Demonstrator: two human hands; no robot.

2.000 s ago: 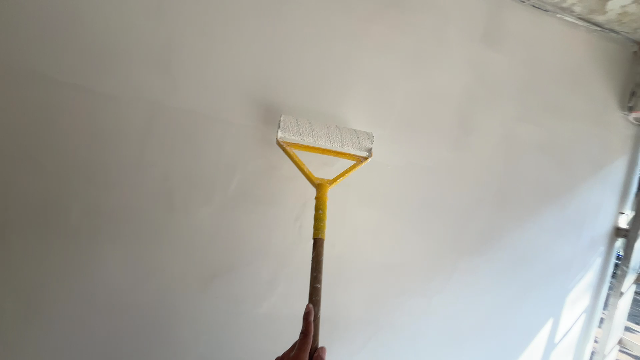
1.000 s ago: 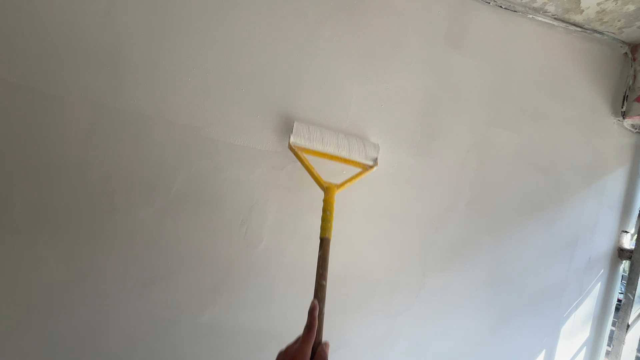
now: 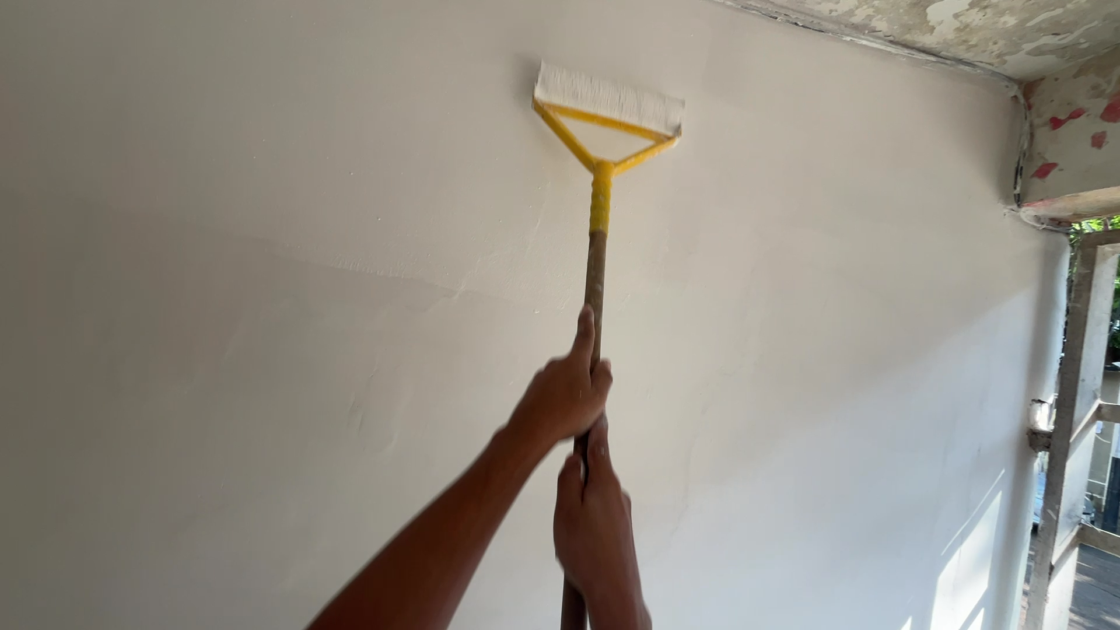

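Note:
A paint roller [image 3: 610,98] with a whitish cover and a yellow triangular frame lies against the pale wall [image 3: 262,350], tilted down a little to the right. Its yellow socket leads into a brown pole [image 3: 596,271]. My left hand [image 3: 573,385] grips this pole at mid-height, index finger stretched up along it. Just below, my right hand [image 3: 599,516] holds the same pole, its fingers pointing up. The pole's lower end is out of view.
At the upper right, the ceiling [image 3: 936,26] has peeling paint and meets the wall at a rough edge. A patchy beam [image 3: 1072,131] with red spots is above a pale window or door frame [image 3: 1074,385] at the right. Sunlight falls on the wall's lower right.
The view has shifted, with more of the ceiling and both forearms now showing. Only one hand was seen on the pole before; now both are. The roller cover stays against the wall.

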